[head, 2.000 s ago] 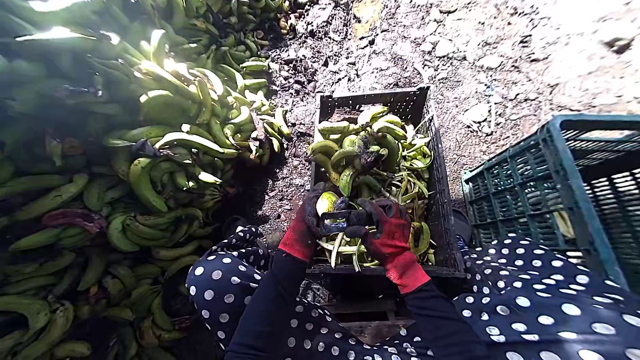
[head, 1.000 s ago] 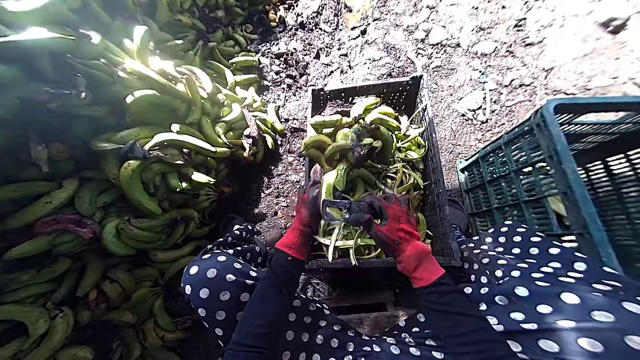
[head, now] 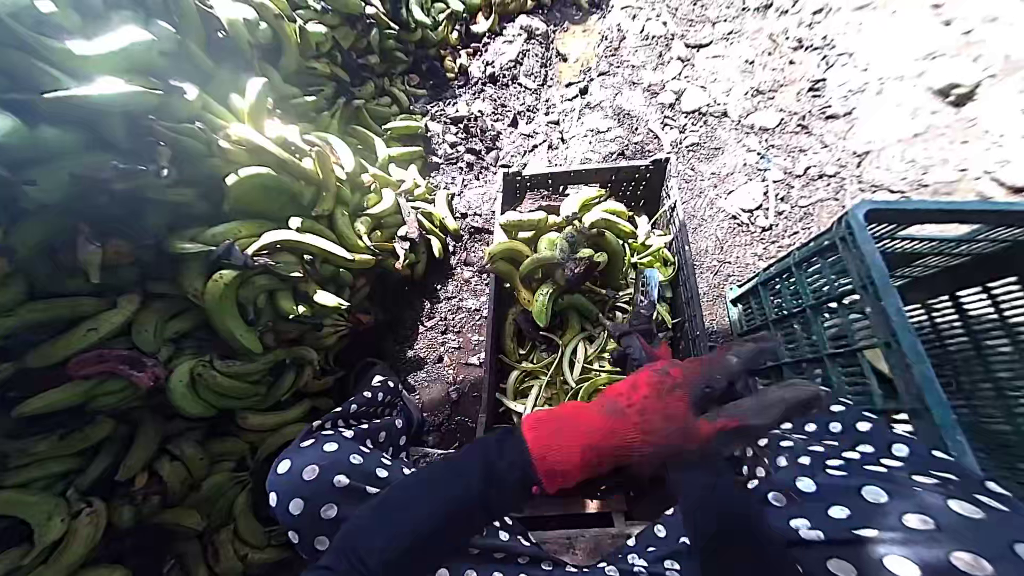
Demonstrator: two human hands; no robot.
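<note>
My left hand (head: 696, 408), in a red glove with dark fingers, reaches across to the right, fingers apart, near the green plastic crate (head: 860, 320). Nothing shows between its fingers. Partly hidden behind it, my right hand (head: 640, 340) is closed on a small hand tool (head: 646, 288) whose pale upper end points up; its exact kind is unclear. Beneath both hands is a black plastic crate (head: 690, 272) holding green plantains (head: 552, 256) in its far part and peel strips (head: 560, 372) in its near part.
A large heap of green plantains (head: 240, 304) covers the left side. Stony ground (head: 720, 144) lies beyond the crates. My legs in polka-dot cloth (head: 856, 488) flank the black crate, and a wooden piece (head: 580, 532) lies between them.
My left hand has moved right, from over the black crate to near the green crate, and a green plantain it held is no longer seen in it. My right hand still holds the tool.
</note>
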